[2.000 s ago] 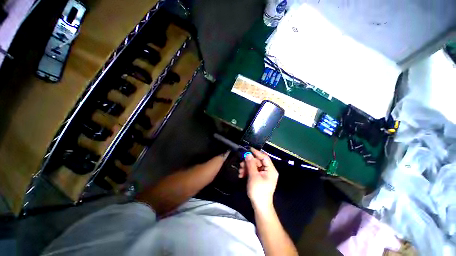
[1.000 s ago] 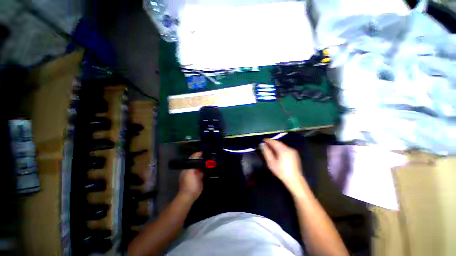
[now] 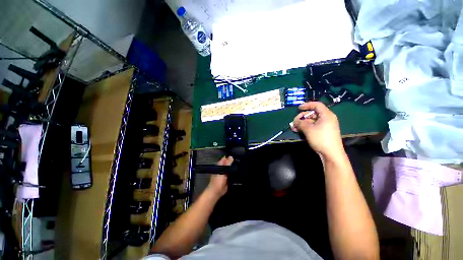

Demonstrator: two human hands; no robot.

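A black smart door lock [image 3: 235,134] stands out over the bench's front edge, its upper end over the green top, with small white lights lit on its face. Its black lever handle [image 3: 210,168] points left. My left hand [image 3: 219,176] holds the lock's lower part from the left; its fingers are partly hidden behind it. My right hand [image 3: 320,128] is over the bench, its fingertips closed on a white cable [image 3: 271,140] that runs left to the lock. A blue-and-white battery pack [image 3: 295,96] lies just beyond my right fingers.
A pale label strip [image 3: 241,105] lies behind the lock. A white sheet [image 3: 282,40], a bottle [image 3: 194,31] and small black parts [image 3: 337,81] are on the bench. White bags [image 3: 421,76] and pink paper [image 3: 414,190] are right. Racks of black locks [image 3: 144,162] stand left.
My right hand has moved from below the bench edge up over the bench, pulling the cable with it. The lock's red light no longer shows and white lights show on its face.
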